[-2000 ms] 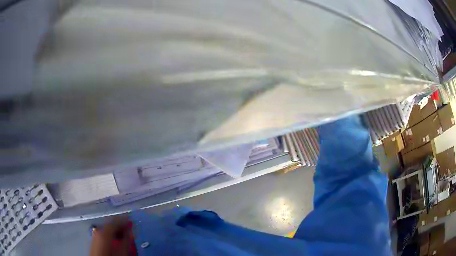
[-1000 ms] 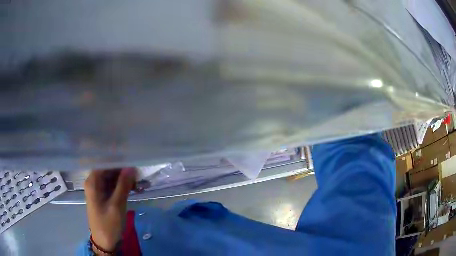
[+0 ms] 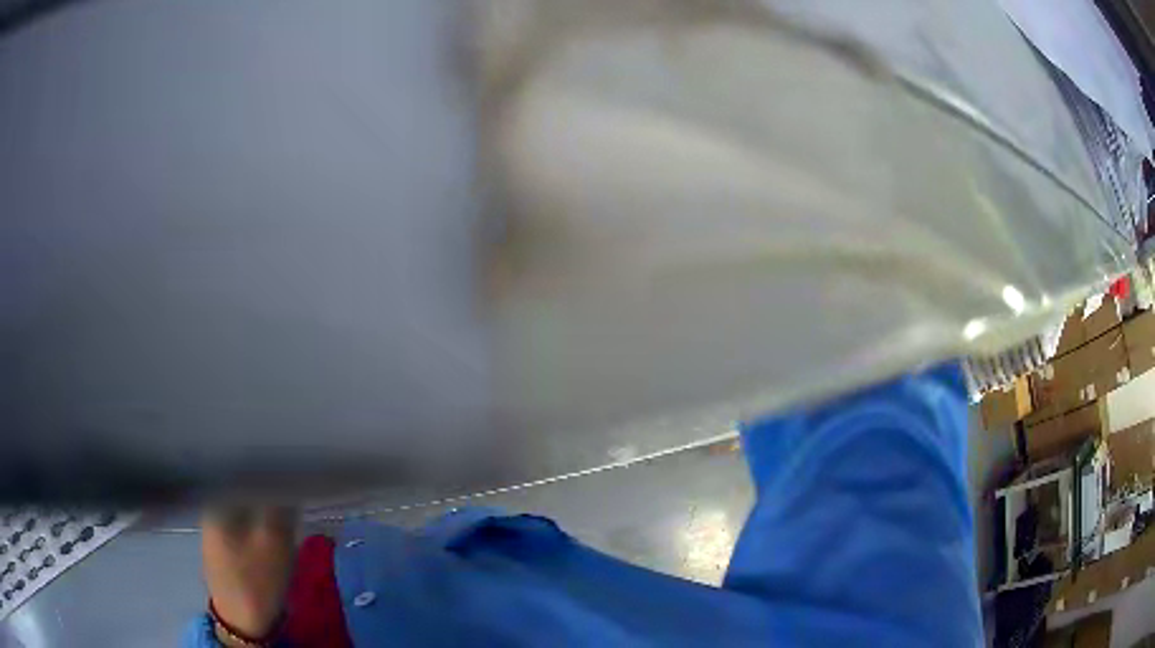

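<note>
A large translucent plastic sheet (image 3: 760, 253) hangs close to the camera, blurred, and covers most of the upper view. My left hand (image 3: 248, 557) shows at the lower left only as the wrist and the back part of the hand, with a thin bracelet. Its fingers are hidden behind the sheet's lower edge, so what it holds cannot be seen. My right arm in a blue sleeve (image 3: 861, 506) reaches up at the right and goes behind the sheet. My right hand is hidden.
A white punched tray (image 3: 51, 551) with rows of small dark parts sticks out at the lower left. The shelf's front edge (image 3: 608, 463) runs below the sheet. Cardboard boxes (image 3: 1077, 380) and a white-framed item (image 3: 1045, 513) are at the far right. Grey floor shows below.
The sheet has come lower over the shelf. My left hand, earlier pinching a small clear bag, is now mostly behind it. The shelf papers have become hidden. My right sleeve has shifted slightly left.
</note>
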